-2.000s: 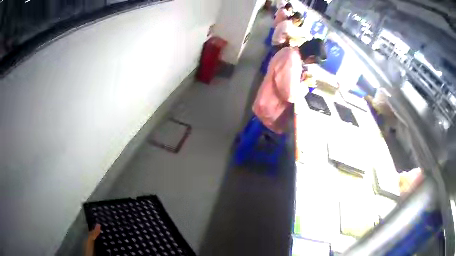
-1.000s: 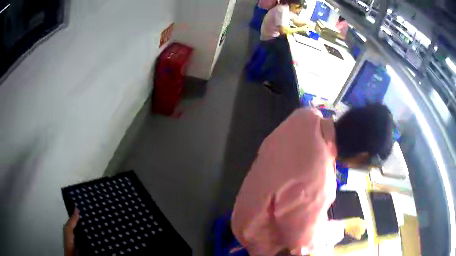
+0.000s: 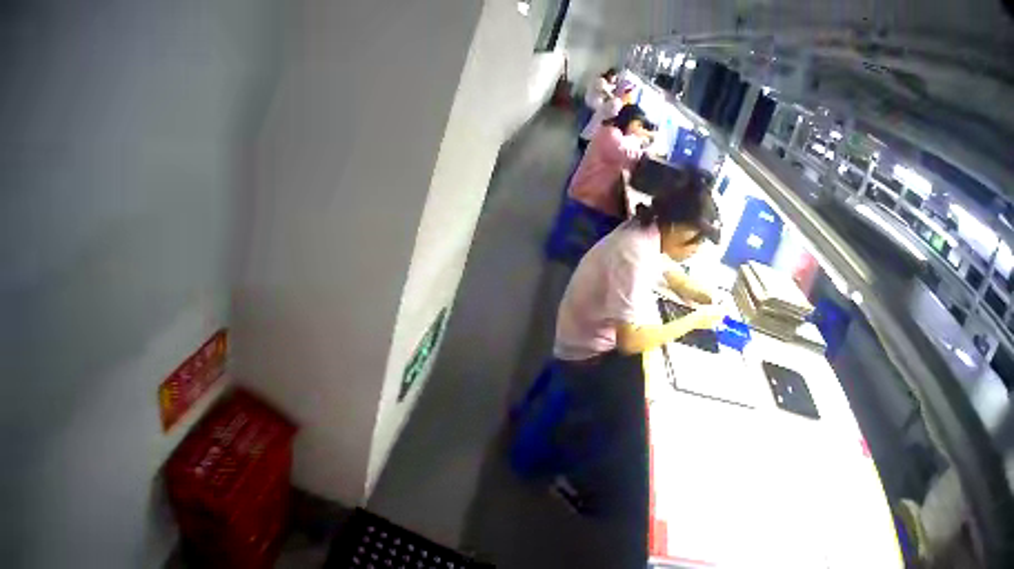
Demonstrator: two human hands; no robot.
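Observation:
The black parts tray (image 3: 395,547) shows only as a corner at the bottom edge of the picture, left of centre. Small silver-white round parts sit in rows in its pockets. The rest of the tray is cut off by the frame. Neither my left hand nor my right hand is in the picture.
A red box (image 3: 231,478) stands by the wall at lower left, beside a white pillar (image 3: 334,222). A grey aisle runs ahead. On the right, a white bench (image 3: 756,478) holds a black tray (image 3: 791,389) and stacked trays (image 3: 773,298). A seated person (image 3: 606,295) works there.
The view has moved forward along the aisle, past the nearer pink-clad person. The red box is now close at lower left. The tray has dropped mostly out of frame, and the left-side hand is gone from view.

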